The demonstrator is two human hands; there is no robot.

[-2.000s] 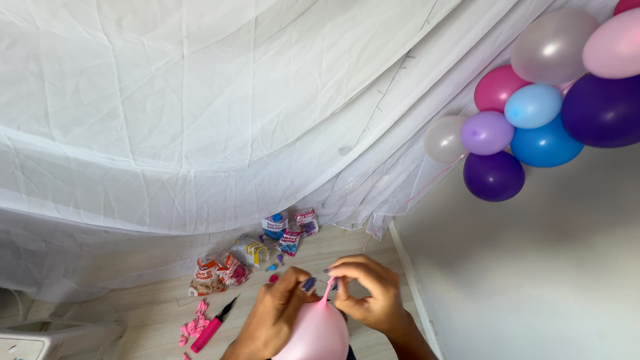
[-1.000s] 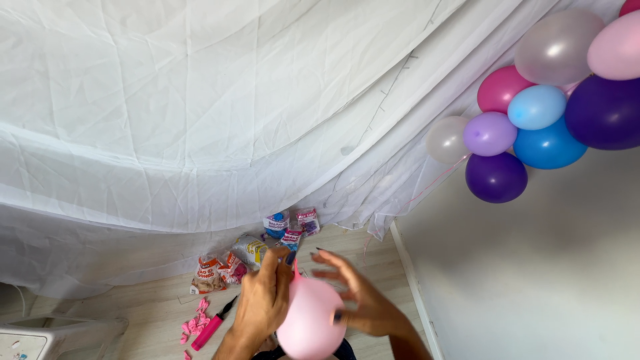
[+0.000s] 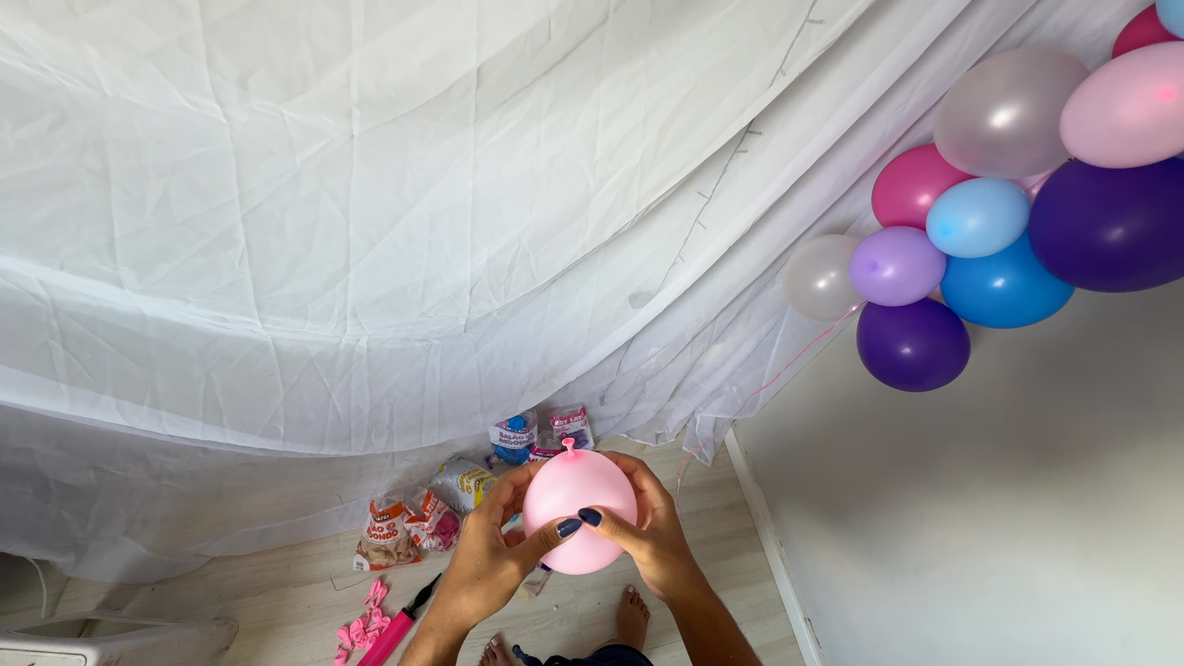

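Note:
A small inflated pink balloon is held between both hands at the lower middle of the view, its knotted neck pointing up and away. My left hand cups its left side, thumb pressed on the near face. Around the right side curls my right hand, its thumb close to the other one. Below and left on the floor lie a pink hand balloon pump with a black nozzle and several uninflated pink balloons.
White sheer curtain fabric hangs in front. Plastic bags of balloons lie at its foot. A balloon garland hangs at the upper right beside the wall. A white plastic piece of furniture stands lower left; bare feet are below.
The fingers were at the pink balloon's neck two seconds ago. Both hands have moved down to its sides, and the neck now shows a knot.

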